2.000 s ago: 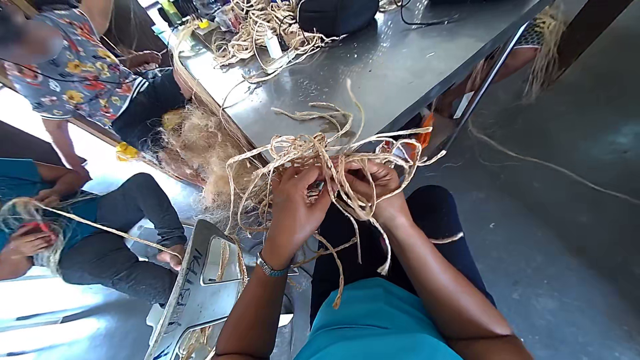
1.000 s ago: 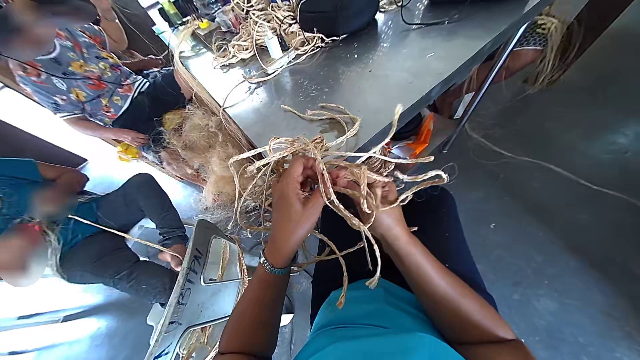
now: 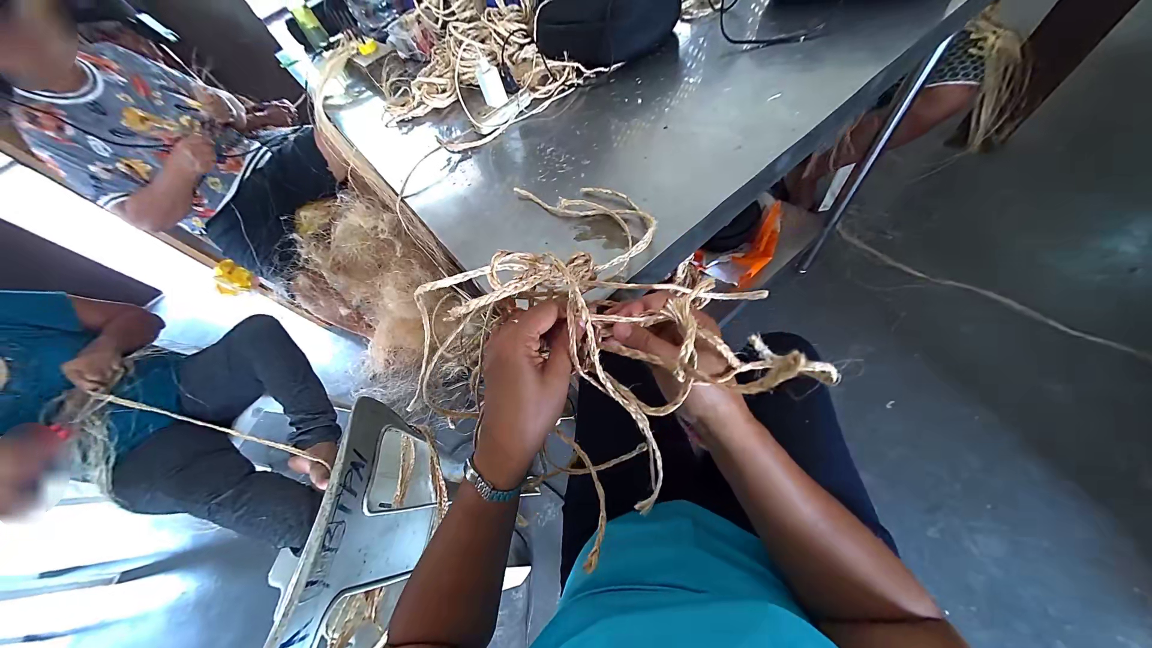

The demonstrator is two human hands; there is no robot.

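A tangled bundle of twisted natural-fibre cords (image 3: 576, 274) is held above my lap, beside the near corner of the metal table. My left hand (image 3: 531, 360) grips the cords from the left, thumb and fingers pinched at the middle. From the right, my right hand (image 3: 679, 346) is closed on the same bundle, partly covered by loops. Several loose cord ends hang below both hands, and others curl up over the table corner. The fingertips are partly hidden among the strands.
The metal table (image 3: 720, 117) carries a cord pile (image 3: 468, 54), a white bottle (image 3: 491, 83) and a black bag (image 3: 607, 31). Loose fibre (image 3: 378, 261) hangs at its left edge. A plastic chair (image 3: 360, 531) stands at lower left. Two people sit at left, handling fibre or cord; another person's limb shows at upper right.
The loops and loose ends of the bundle have shifted around my hands, which stay close together. At left, the person in blue has moved their hands on the cord.
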